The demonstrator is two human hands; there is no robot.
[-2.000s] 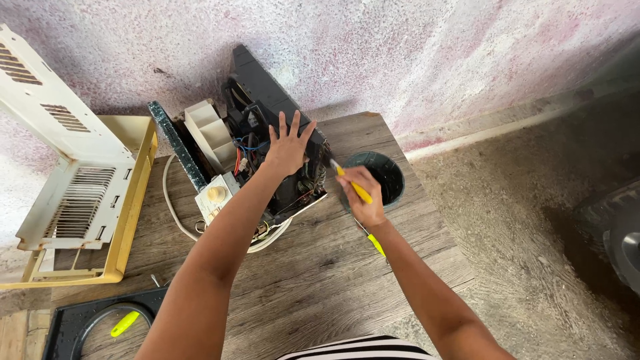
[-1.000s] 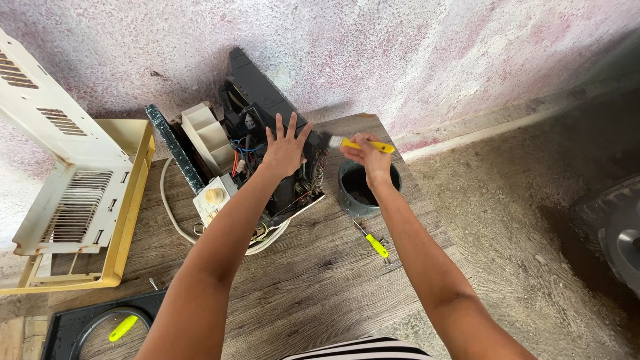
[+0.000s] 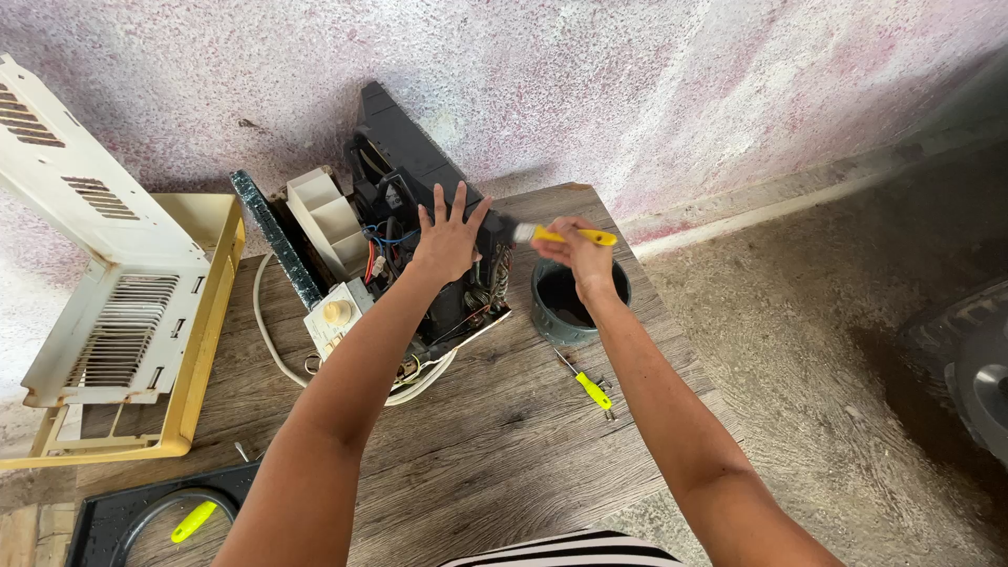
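An opened window air conditioner (image 3: 409,153) stands on the wood-grain table by the wall, with its coil (image 3: 276,236), white fan housing (image 3: 323,216), control panel with a knob (image 3: 337,312) and wiring showing. My left hand (image 3: 449,246) lies spread on top of its dark inner parts, holding nothing. Gripped in my right hand (image 3: 579,250) is a paintbrush with a yellow handle (image 3: 598,236); its blurred bristles are at the unit's right side. Below my right hand sits a dark green bucket (image 3: 563,331) with dark contents.
A screwdriver (image 3: 591,387) with a neon handle lies beside several screws. At left stand a yellowed plastic front frame (image 3: 216,331) and a white vented metal casing (image 3: 177,236). A black panel (image 3: 102,504) and another neon handle (image 3: 193,521) are at lower left. The wall rises behind.
The brush has tilted from steeply slanted two seconds ago to nearly level, its handle pointing right. My left hand stays spread on the unit.
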